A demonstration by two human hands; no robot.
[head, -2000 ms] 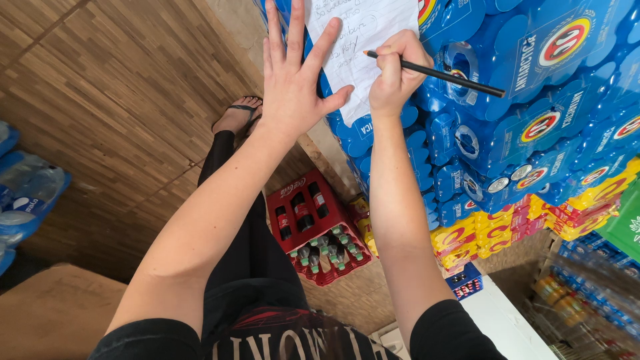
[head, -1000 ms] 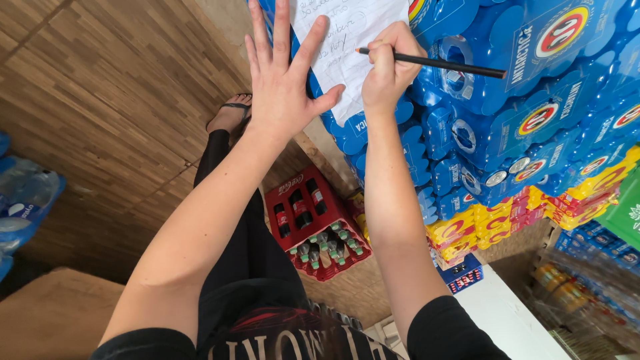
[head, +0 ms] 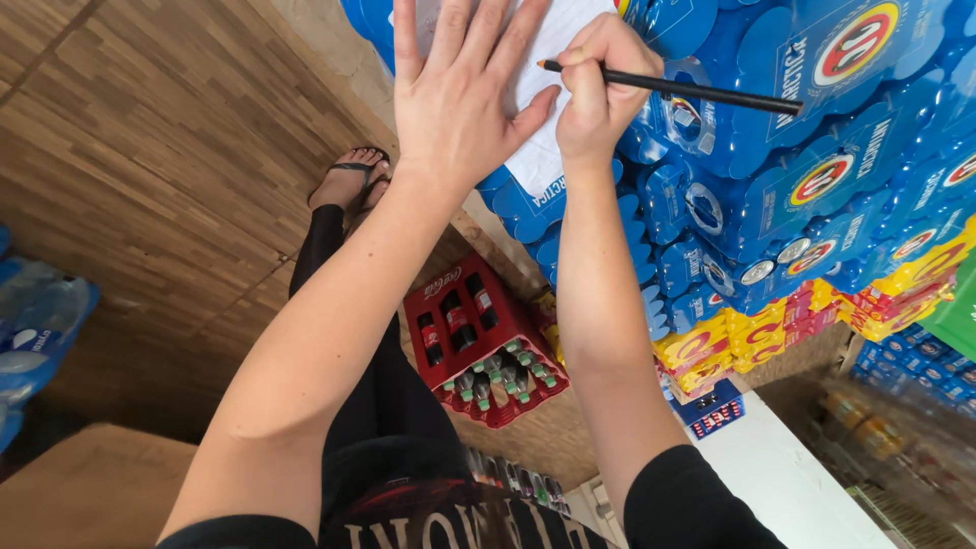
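A white sheet of paper (head: pixel 543 145) lies on blue shrink-wrapped packs of Antarctica cans (head: pixel 770 137), its far part cut off by the frame's top edge. Spread flat across it is my left hand (head: pixel 465 91), empty, fingers apart, the thumb toward my right hand. My right hand (head: pixel 605 84) grips a black pencil (head: pixel 709 93) just right of that thumb. The pencil's bare wood tip points left, over the paper; whether it touches the sheet I cannot tell. Handwriting on the sheet is mostly covered by my hands.
Below the stack is a red Coca-Cola crate (head: pixel 476 328) with bottles. Yellow and red can packs (head: pixel 732 335) sit under the blue ones. A white surface (head: pixel 785 465) is at lower right, wrapped water bottles (head: pixel 38 328) at far left, and a cardboard box (head: pixel 91 488) at lower left.
My right hand with the pencil has moved down the sheet, closer to my left thumb. My left hand stays spread on the paper. The view has shifted a little.
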